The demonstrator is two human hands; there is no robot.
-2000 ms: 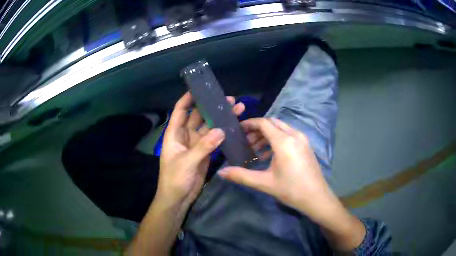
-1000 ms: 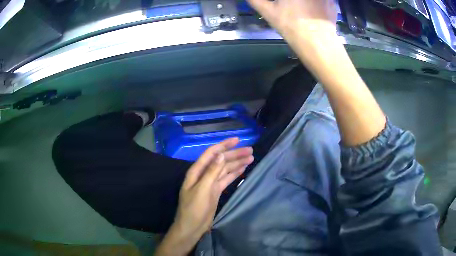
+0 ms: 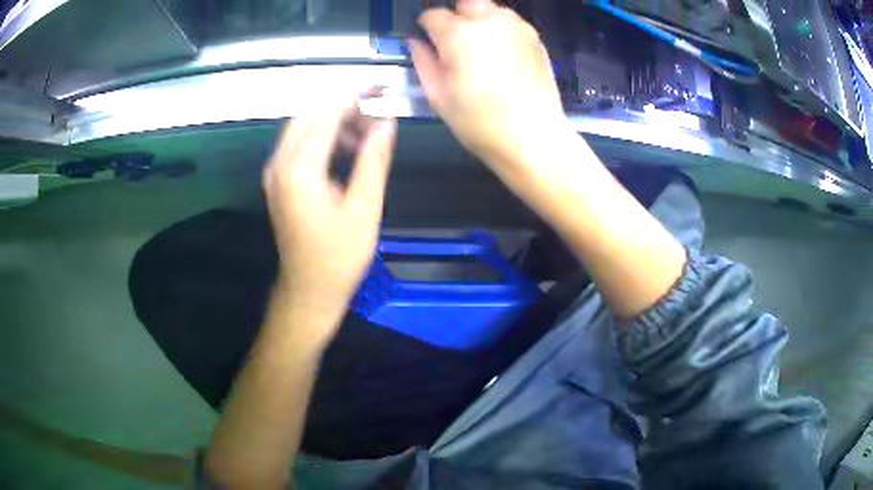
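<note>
Both hands are at the shiny metal bench ledge (image 3: 258, 84). My left hand (image 3: 325, 191) is raised just below the ledge, blurred, with thumb and fingers apart; whether it holds something small at the fingertips cannot be told. My right hand (image 3: 488, 77) reaches over the ledge at the top centre, fingers curled and bent down; what is under its fingers is hidden. Several dark metal units (image 3: 613, 91) stand with their ends at the rail, right of my right hand.
A blue plastic stool (image 3: 450, 311) is below, between the legs. A red bin (image 3: 823, 139) is behind the bench at the right. A blue edge or strip (image 3: 680, 43) runs behind the units. A grey panel (image 3: 120, 43) is at the upper left.
The dark unit held in both hands two seconds ago is no longer seen in them. My left hand has risen from the lap to the ledge. My right hand has moved left along the bench.
</note>
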